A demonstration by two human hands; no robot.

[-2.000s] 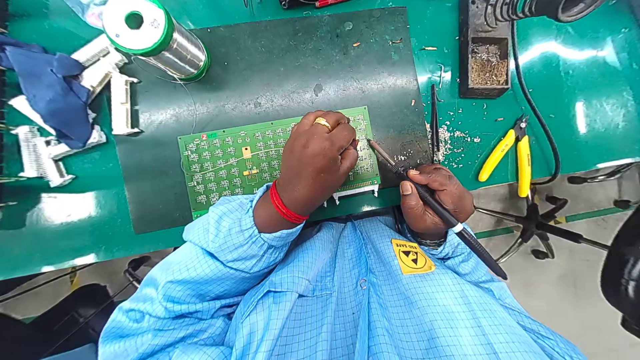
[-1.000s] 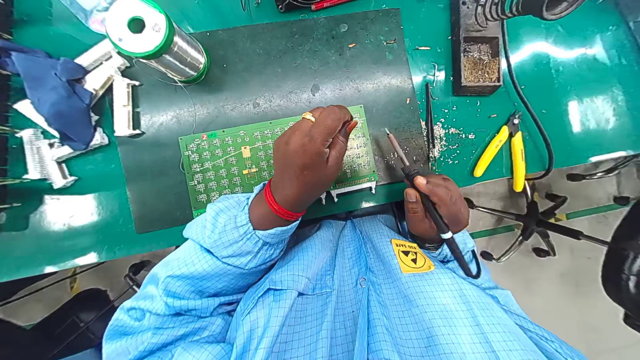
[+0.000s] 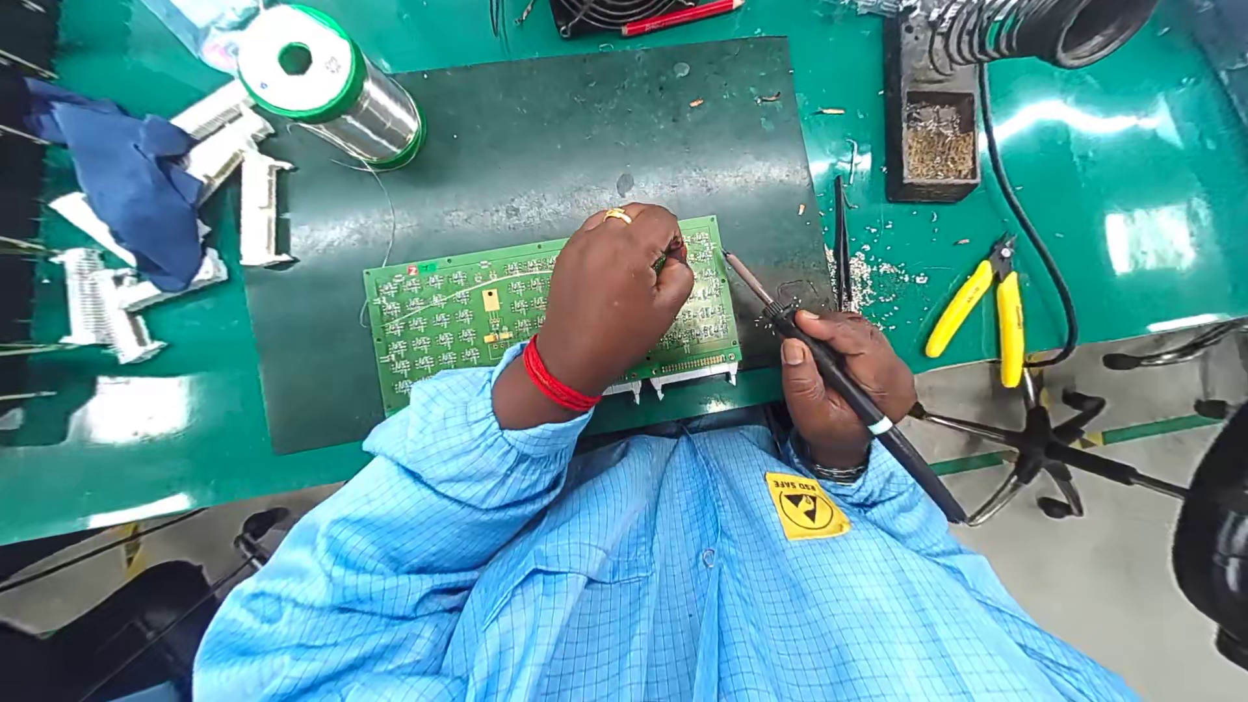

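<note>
A green printed circuit board [image 3: 439, 302] with white edge connectors [image 3: 692, 376] lies on a dark mat [image 3: 487, 156]. Over the board is my left hand [image 3: 619, 283], its fingers bent and its fingertips close together; whether they pinch a wire or solder is hidden. A fine strand runs across the board toward this hand from the left. My right hand [image 3: 843, 380] holds a soldering iron [image 3: 843, 385] by its black handle, the tip pointing up and left beside the board's right edge. A solder wire spool [image 3: 361, 107] stands at the mat's upper left corner.
Yellow-handled cutters [image 3: 980, 307] and black tweezers [image 3: 840, 244] lie to the right, near scattered clippings [image 3: 873, 283]. An iron stand with a tray [image 3: 939, 185] is at the upper right. White connectors [image 3: 261, 210] and a blue cloth [image 3: 136, 195] lie left. A red pencil [image 3: 678, 18] lies at the top.
The soldering iron's tip has shifted away from the board and back toward its right edge. My left hand stays over the board, with its fingers slightly moved.
</note>
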